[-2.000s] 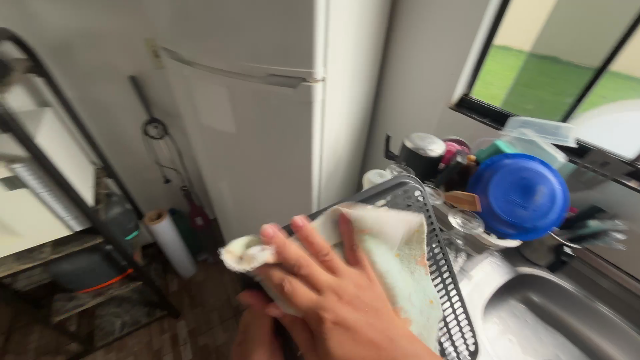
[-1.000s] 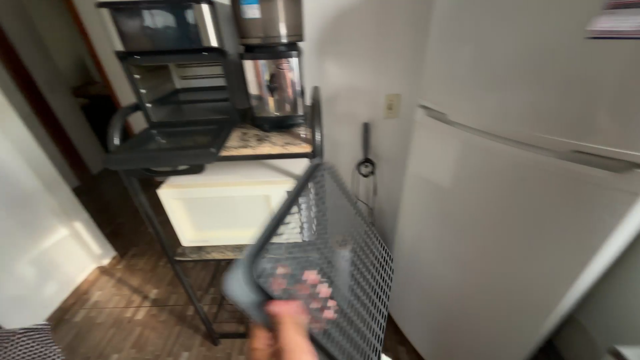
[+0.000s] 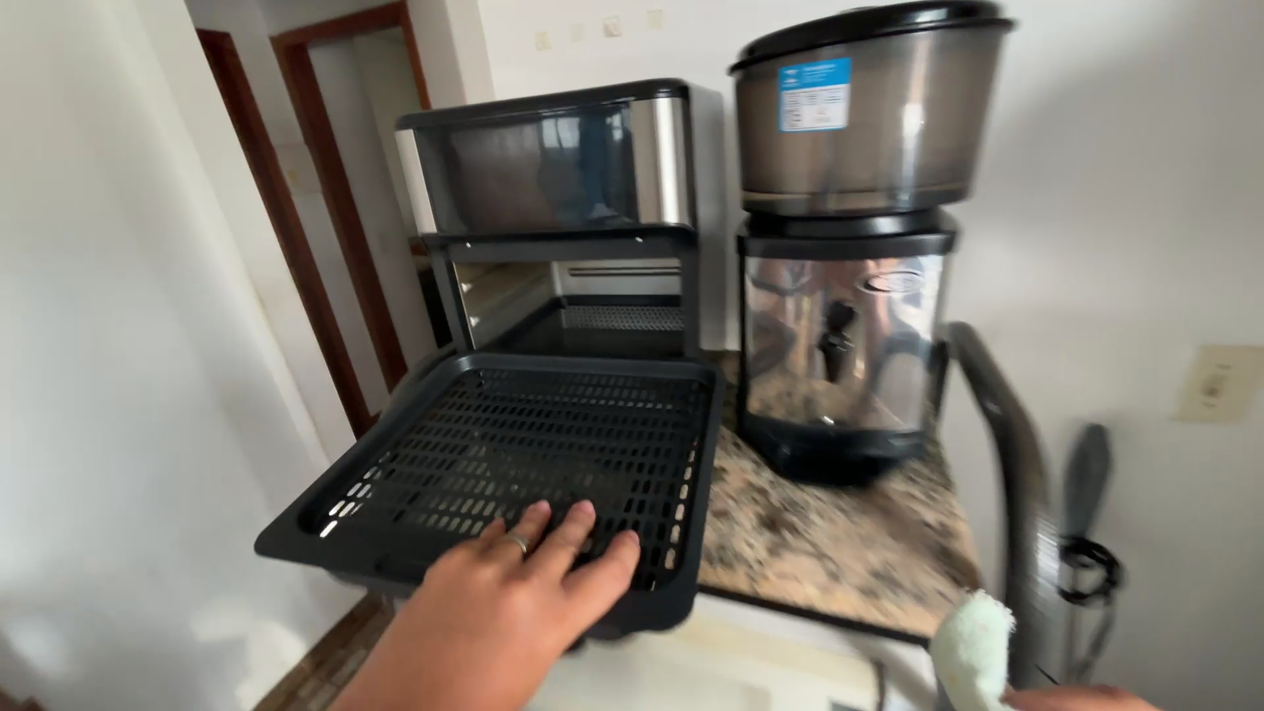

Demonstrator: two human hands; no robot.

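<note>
A black perforated metal tray (image 3: 553,444) lies level in front of an air fryer oven (image 3: 553,168) whose door is down. My left hand (image 3: 523,592), with a ring on one finger, rests over the near edge of the tray, fingers spread on top; its thumb is hidden. At the bottom right, my right hand (image 3: 1076,699) is mostly out of view and holds a pale green cloth (image 3: 973,647). Inside the oven, another perforated rack (image 3: 627,316) shows near the bottom.
A water filter dispenser (image 3: 839,336) stands right of the oven on a granite shelf top (image 3: 820,533). The dark metal frame (image 3: 1007,434) of the stand curves at the right. A cord and a dark handle (image 3: 1086,484) hang by the wall, below an outlet plate (image 3: 1222,383).
The view has swung left from the refrigerator and sink to the oven. The tray, tilted in one hand a second ago, now lies level at the oven's front. The cloth is now at the right.
</note>
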